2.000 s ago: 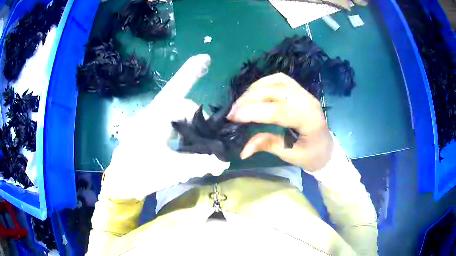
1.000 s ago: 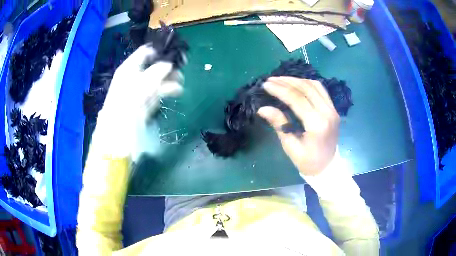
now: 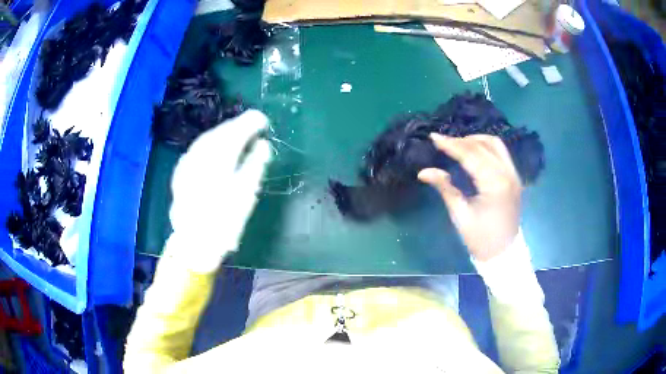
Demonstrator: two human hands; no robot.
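Note:
A pile of black spiky hair parts (image 3: 409, 150) lies on the green bench at centre right, with a tuft at its left end. My bare right hand (image 3: 485, 190) is over its near side, thumb and index finger apart. A dark piece, seemingly the trimming knife's handle, shows against the palm; no blade is visible. My white-gloved left hand (image 3: 223, 175), slightly blurred, is at the near right edge of a smaller black pile (image 3: 186, 106). Its fingers are loosely curled with a gap, and no hair part shows in it.
Blue bins with black pieces stand left (image 3: 120, 175) and right (image 3: 628, 168). Cardboard (image 3: 328, 10), white paper (image 3: 475, 55), small whitish blocks (image 3: 551, 74) and a white-red jar (image 3: 568, 25) are at the far side. A clear strip (image 3: 281, 62) lies near the left piles.
My left hand first carried a black tuft from in front of me to the upper left; it has now let go and come back nearer. My right hand has moved right and stays over the central pile.

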